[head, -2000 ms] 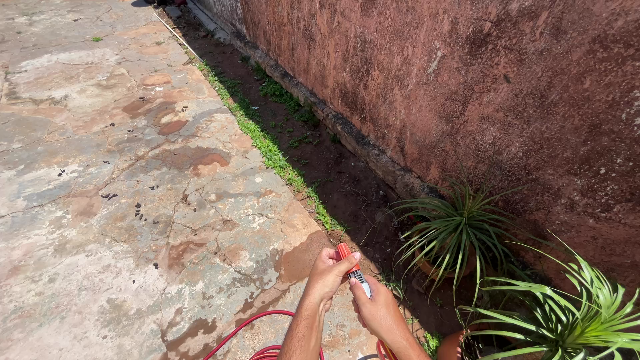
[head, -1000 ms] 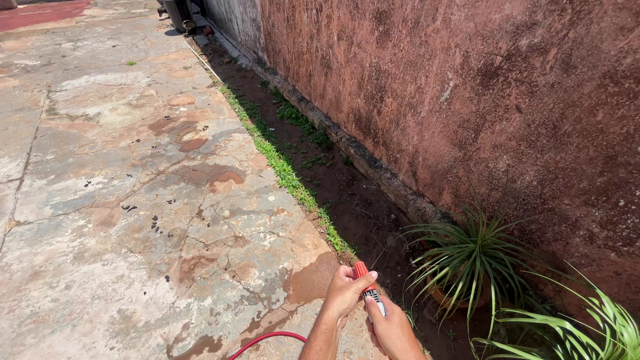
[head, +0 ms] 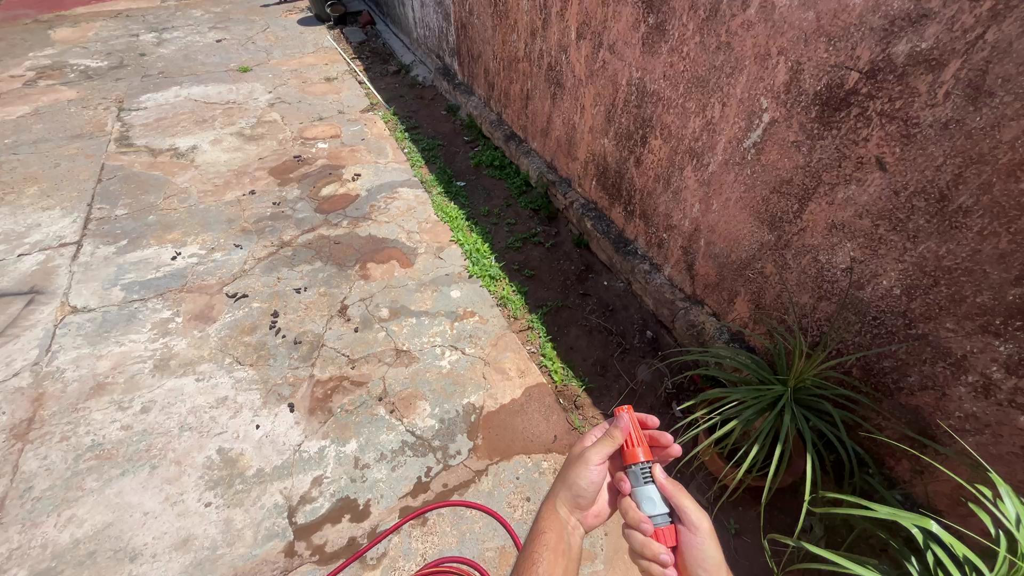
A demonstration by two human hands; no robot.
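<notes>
An orange and grey plastic hose nozzle (head: 650, 492) is held between my two hands at the bottom, right of centre, its orange tip pointing up and away. My left hand (head: 596, 472) grips the orange tip with thumb and fingers. The grey body and the orange collar at its lower end are in my right hand (head: 672, 524), the thumb lying along the grey part. A red garden hose (head: 448, 506) lies in loops on the paving just left of my forearms. Where the hose meets the nozzle is hidden.
Cracked concrete paving (head: 200, 320) with damp patches spreads left. A weedy soil strip (head: 560, 296) runs along the stained reddish wall (head: 720, 144). A potted spiky-leaved plant (head: 788, 392) and another long-leaved plant (head: 952, 520) stand right of my hands. A thin pale pole (head: 358, 72) lies farther off.
Both hands stay on the nozzle. More of its grey body shows now than a second ago. Less of the hose was visible a second ago.
</notes>
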